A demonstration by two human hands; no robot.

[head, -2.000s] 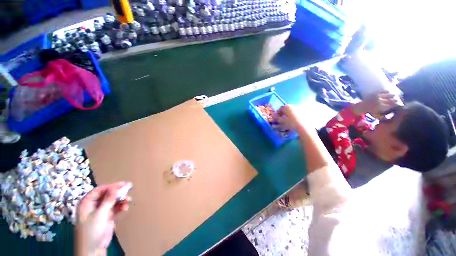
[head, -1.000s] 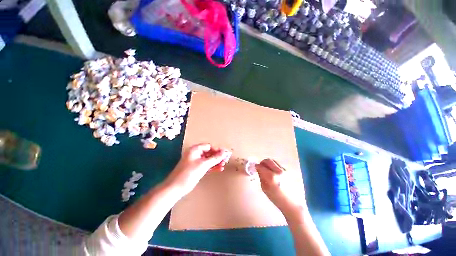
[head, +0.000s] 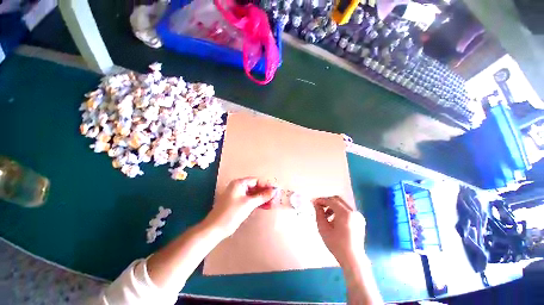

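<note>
My left hand [head: 243, 202] is over the cardboard mat [head: 268, 238], thumb and fingers pinched on a small whitish moulded component [head: 273, 196]. The small clear round dish [head: 296, 200] lies on the mat between my hands, with dark specks beside it. My right hand [head: 337, 217] is just right of the dish, its thumb and fingertips close together; whether it holds a tiny piece cannot be told. A large heap of whitish-grey components [head: 156, 122] lies left of the mat.
A few components [head: 157, 224] lie apart below the heap. A clear bottle [head: 22, 183] lies far left. A blue parts basket [head: 401, 215], a dark flat rectangle [head: 428, 275] and a dark bundle [head: 472, 229] are on the right. A blue tray with a pink bag [head: 262, 53] stands behind.
The view has swung left and the other person is out of it. Since one second ago, my right hand has moved from the dish slightly right. My left hand has stayed nearly in place.
</note>
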